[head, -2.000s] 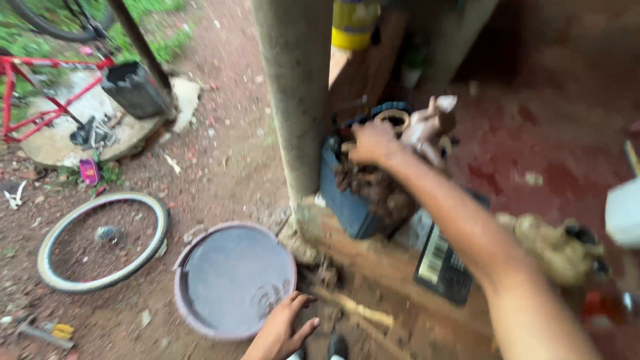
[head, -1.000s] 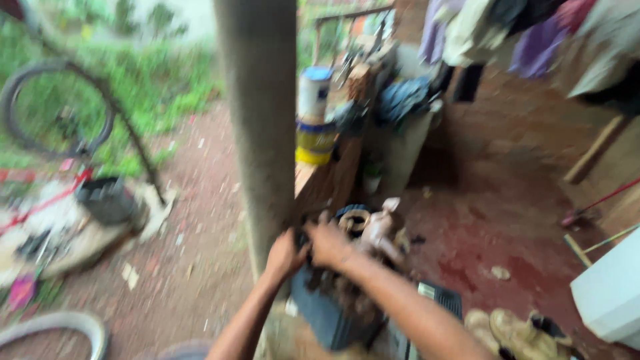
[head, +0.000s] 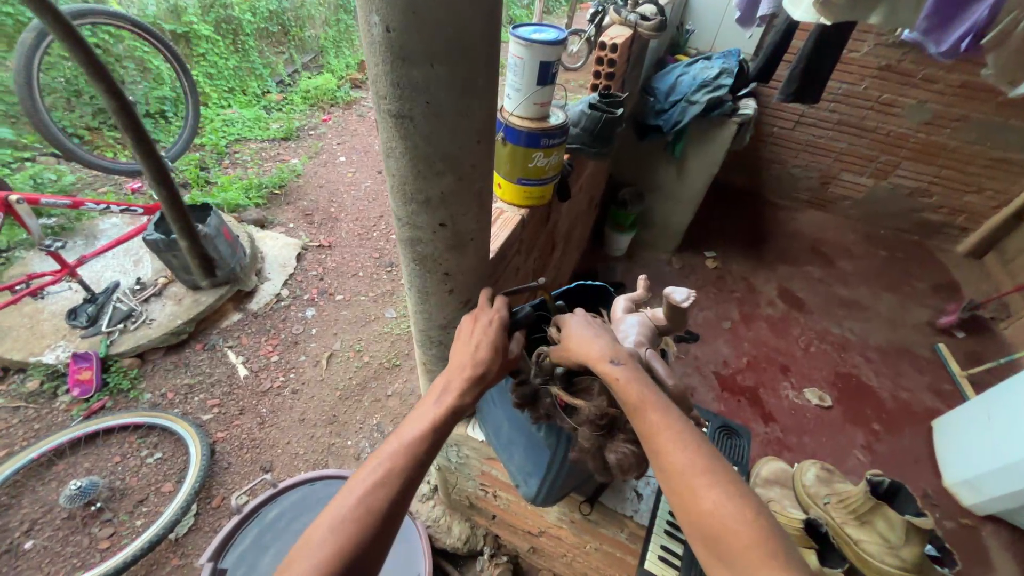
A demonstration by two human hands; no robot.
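Note:
A dark plastic container (head: 528,448) stands tilted on the low brick wall beside the concrete post. My left hand (head: 484,340) grips a dark item with a thin metal rod at the container's left rim; what it is cannot be told. Over the container's mouth, my right hand (head: 588,340) has its fingers bent down among the contents, and its fingertips are hidden. A naked doll (head: 640,328) with brown hair (head: 612,432) lies head down across the container, legs up. Beneath my right forearm is a toy keyboard (head: 666,532).
The concrete post (head: 432,160) rises close to my left hand. Paint cans (head: 530,160) are stacked on the wall behind. Boots (head: 856,512) sit at right. A round basin (head: 320,528), a bicycle wheel (head: 184,480) and a red bicycle frame (head: 88,208) are at left.
My left hand has moved from beside the basin up to the container, where it now grips a dark item. My right hand has stayed at the container. The view has tilted up.

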